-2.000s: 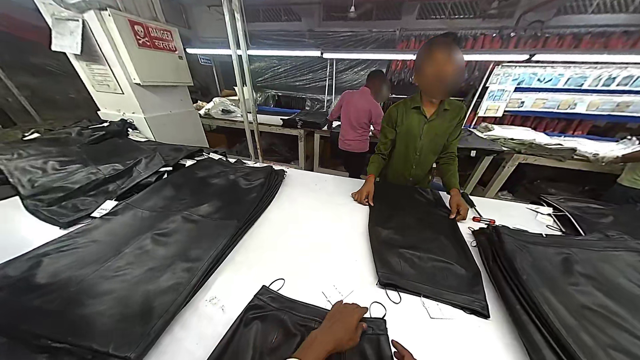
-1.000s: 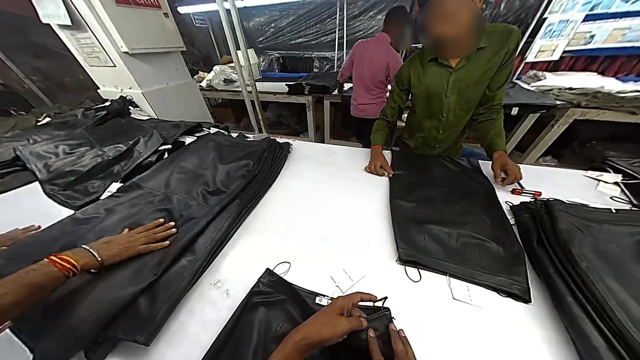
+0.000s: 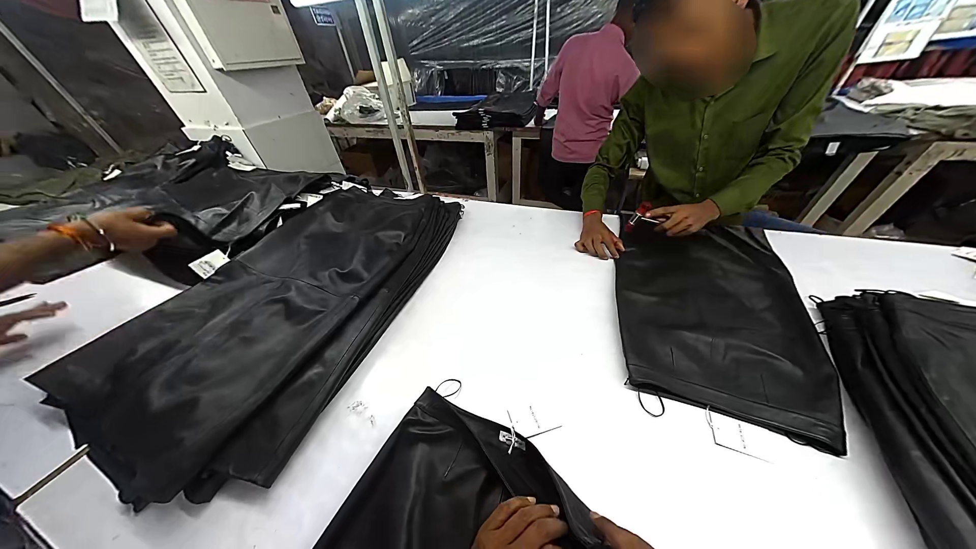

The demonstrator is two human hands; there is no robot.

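A black leather-like skirt [image 3: 427,473] lies at the bottom middle, its waistband partly spread apart. A hanging loop [image 3: 450,387] stands up from its corner, and a white label [image 3: 512,440] shows inside the waist. My left hand [image 3: 522,524] has curled fingers gripping the opening's near edge. My right hand [image 3: 619,531] is at the waistband's right side, mostly cut off by the frame's lower edge, with its fingers on the fabric. A paper tag [image 3: 534,419] lies just beyond the waistband.
A stack of black garments [image 3: 252,343] lies left, another [image 3: 907,381] right. Across the white table [image 3: 518,305], a co-worker in green holds a small red tool [image 3: 639,216] over a black skirt [image 3: 724,328]. Another person's hands [image 3: 130,229] reach in from the left.
My hands have moved lower at the waistband, which is now spread wider with its label in sight. The person at left has lifted a hand from the stack to another garment. The co-worker has picked up the red tool.
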